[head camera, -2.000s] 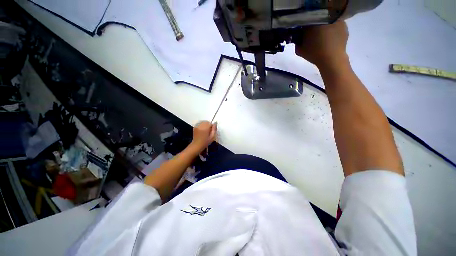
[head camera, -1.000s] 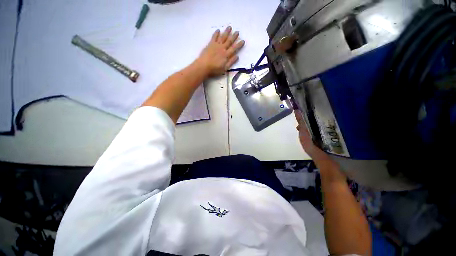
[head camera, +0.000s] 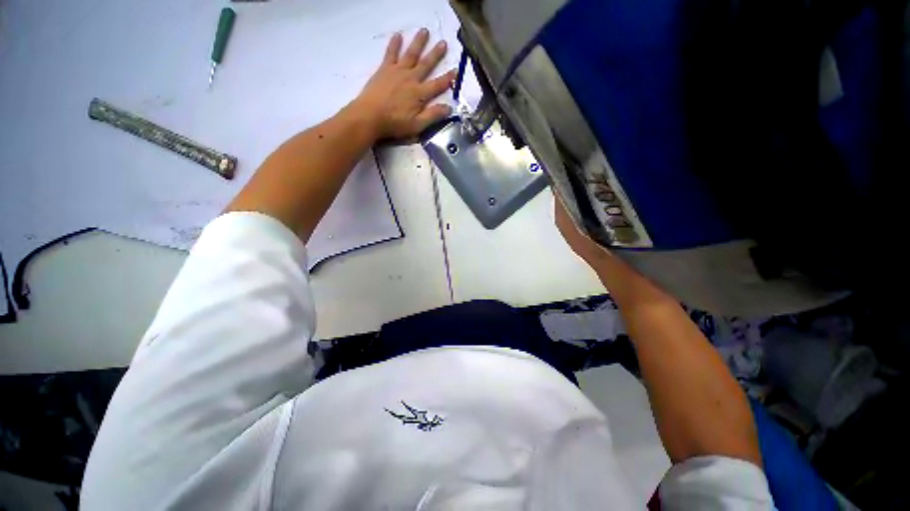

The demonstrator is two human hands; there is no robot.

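Note:
The cutting machine (head camera: 639, 120), with a blue and grey motor body marked "7001", fills the upper right. Its grey base plate (head camera: 491, 178) rests on the white table at the cut edge of the lay, its front part uncovered. My left hand (head camera: 404, 90) lies flat with fingers spread on the white paper marker (head camera: 289, 60), just left of the knife area. My right forearm reaches up behind the machine body; my right hand (head camera: 567, 215) is mostly hidden by it, so its grip cannot be seen. Dark fabric edges show under the paper.
A greenish-grey patterned bar (head camera: 163, 138) and a small green-handled pointed tool (head camera: 222, 48) lie on the paper at the left. A table joint (head camera: 442, 235) runs towards me. The white table's front edge is near my waist, with scraps (head camera: 743, 349) below right.
Two seconds ago my left hand was at the table's front edge; it now lies on the paper. Since one second ago, the machine, bar and green-handled tool appear farther left in view.

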